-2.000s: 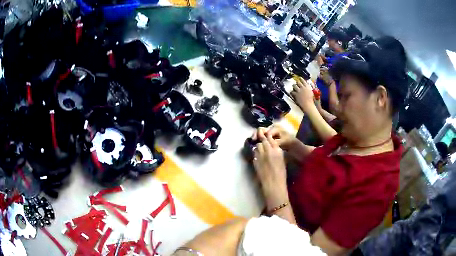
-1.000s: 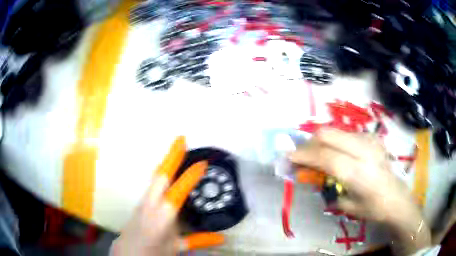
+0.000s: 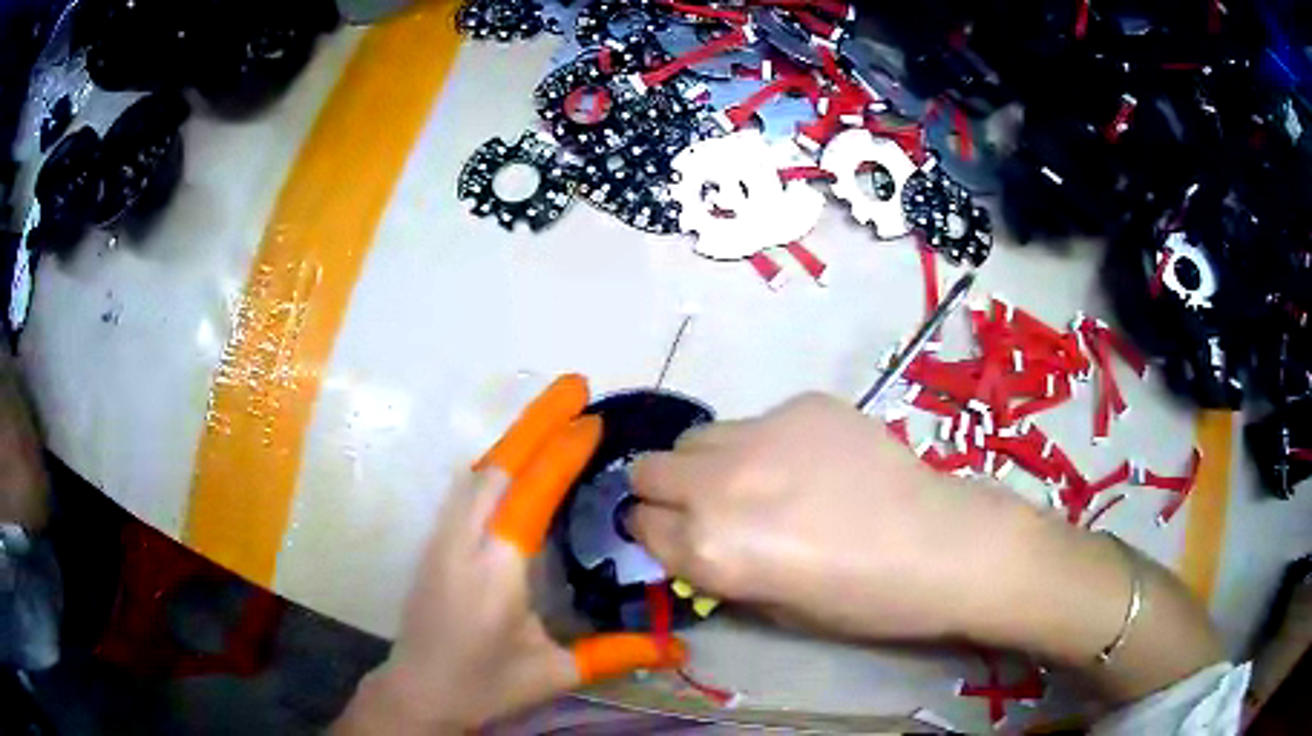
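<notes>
A round black housing sits on the white bench near its front edge. My left hand, with orange finger cots, holds it from the left, two fingers at its upper rim and the thumb low. My right hand is over the housing, its fingertips on a pale grey ring plate inside. A red cable hangs from the plate over the near rim. A bit of a yellow-and-black tool shows under the right hand. A thin wire lead sticks out beyond the housing.
Ring boards and white ring plates lie in a heap at the back middle. Loose red cables and a slim metal tool lie on the right. Black housings are piled at right and upper left. Yellow tape crosses the bench.
The view has swung from a co-worker down to the bench. My right hand has moved left onto the housing, and the plate with its red cable is now inside it.
</notes>
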